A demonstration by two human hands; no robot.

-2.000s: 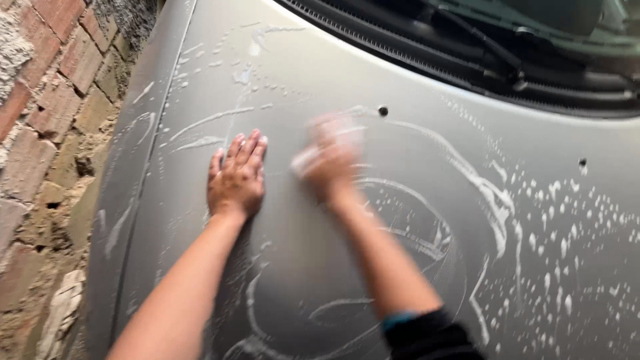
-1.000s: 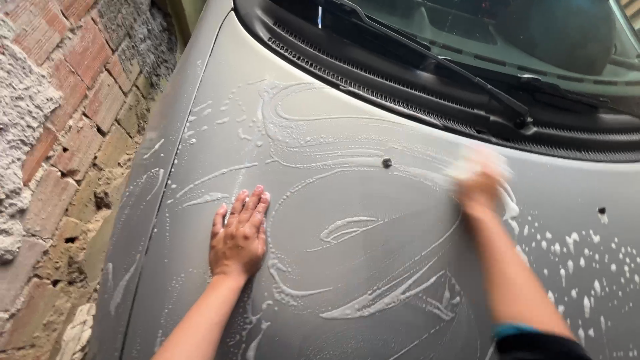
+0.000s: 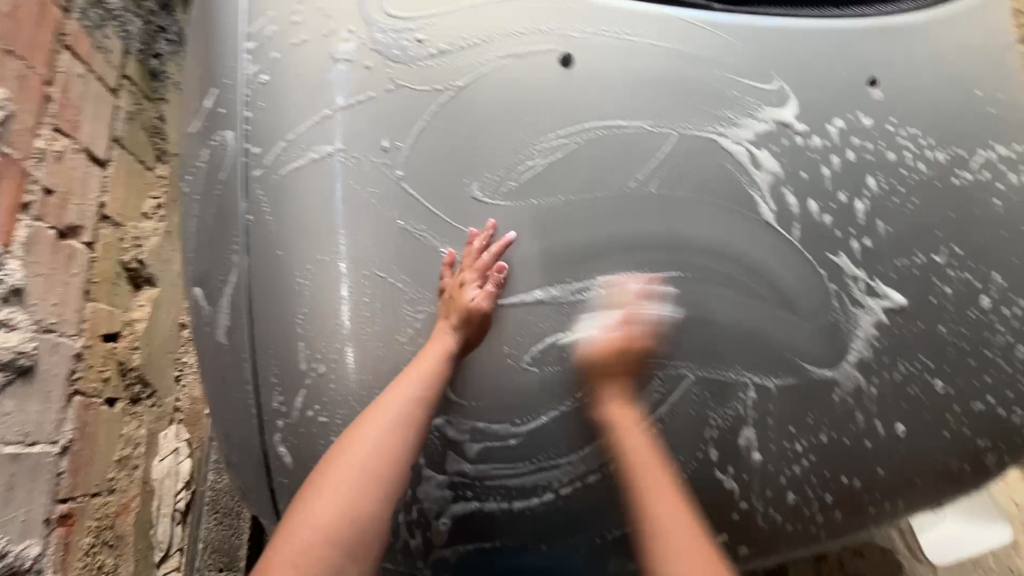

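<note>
A grey car hood (image 3: pixel 384 208) fills most of the head view, streaked with curved lines of soap foam (image 3: pixel 760 160) and dotted with foam drops on its right part. My left hand (image 3: pixel 472 292) rests on the hood near the middle, fingers a little apart, with nothing in it. To its right, my right hand (image 3: pixel 620 344) is blurred by motion and presses a whitish, foamy cloth or sponge (image 3: pixel 632 308) against the metal; blur hides which it is. Two small dark washer nozzles (image 3: pixel 566 60) sit on the upper hood.
A rough brick wall (image 3: pixel 72 240) with crumbling mortar runs close along the car's left side. Part of the black cowl (image 3: pixel 832 8) below the windshield shows at the top edge. A white object (image 3: pixel 960 528) lies at the lower right, beyond the hood's front edge.
The view has shifted toward the front of the hood. My right hand has moved from near the windshield to lower on the hood. My left hand now lies farther forward on the hood.
</note>
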